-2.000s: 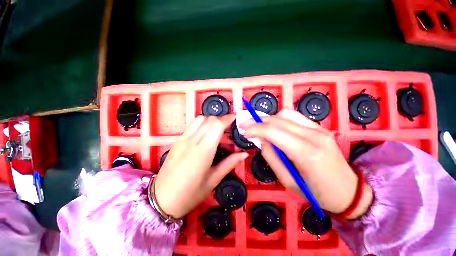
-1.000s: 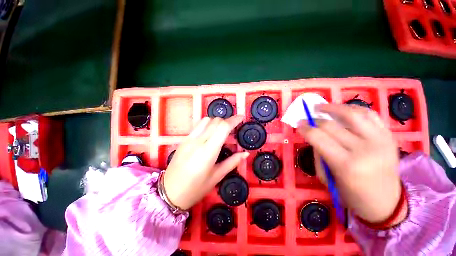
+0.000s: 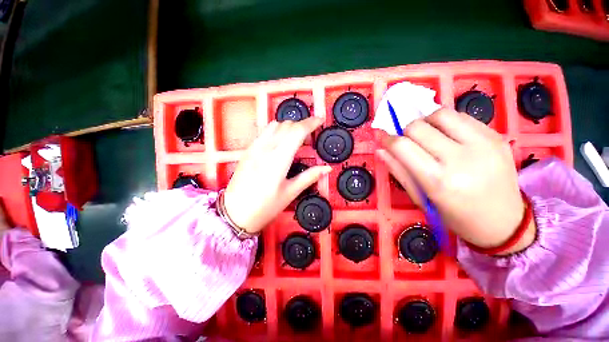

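Observation:
Round black devices sit in the pockets of a coral-red foam tray (image 3: 239, 89). One device (image 3: 334, 144) rests over a pocket divider, between the spread thumb and fingers of my left hand (image 3: 270, 175); light contact cannot be told. Another device (image 3: 313, 213) lies over a divider below it. My right hand (image 3: 454, 172) holds a slim blue stick (image 3: 395, 119) that slants under the palm. A white cloth (image 3: 409, 107) lies over an upper pocket at my right fingertips, and the stick's upper end crosses it. My hands and sleeves hide several pockets.
A red box (image 3: 77, 170) with white paper (image 3: 52, 224) and a blue item is at left. A second coral-red tray (image 3: 567, 21) is at the upper right. A white stick (image 3: 594, 163) lies at the right edge. Part of another pink sleeve (image 3: 40, 294) shows at lower left.
My right hand has moved right, off the device at my left fingertips, with the blue stick. The cloth has moved right and spread out. The view has shifted, showing more lower pockets.

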